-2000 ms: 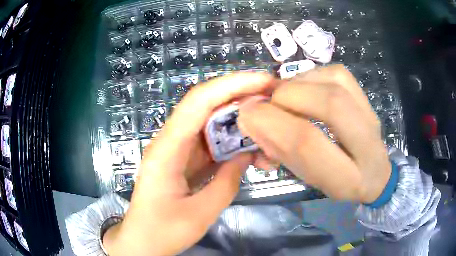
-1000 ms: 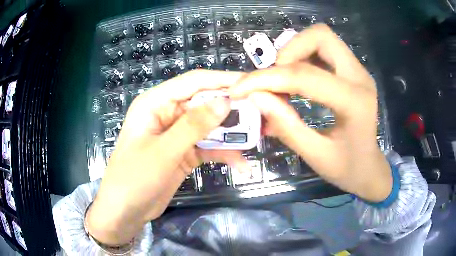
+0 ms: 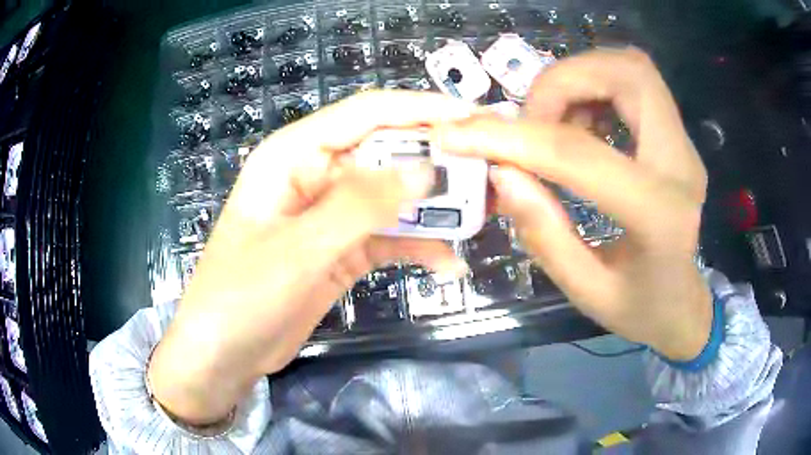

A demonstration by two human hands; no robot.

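Note:
A white housing (image 3: 471, 200) is held above the clear tray, with its recessed face towards me. It shows a dark recess and a small dark rectangle near its lower edge. My left hand (image 3: 293, 222) grips it from the left, the thumb lying over its face and the fingers around its far side and below. My right hand (image 3: 614, 195) has its thumb and index fingertip at the housing's right and upper right edge. Whether a small part is between the right fingertips cannot be seen. The clear tray (image 3: 498, 324) lies underneath, its pockets holding small black parts.
White housings (image 3: 457, 73) rest on the tray's far part, partly behind my right hand. Stacked black trays (image 3: 53, 240) stand at the left. At the right is a dark fixture with a red button (image 3: 742, 209) and a small rectangular panel (image 3: 766, 247). A blue band is on my right wrist.
Two seconds ago my right fingers reached into the housing's face; now they are at its edge. The housing has turned, and my left thumb has moved onto its face. Both hands have moved slightly up since.

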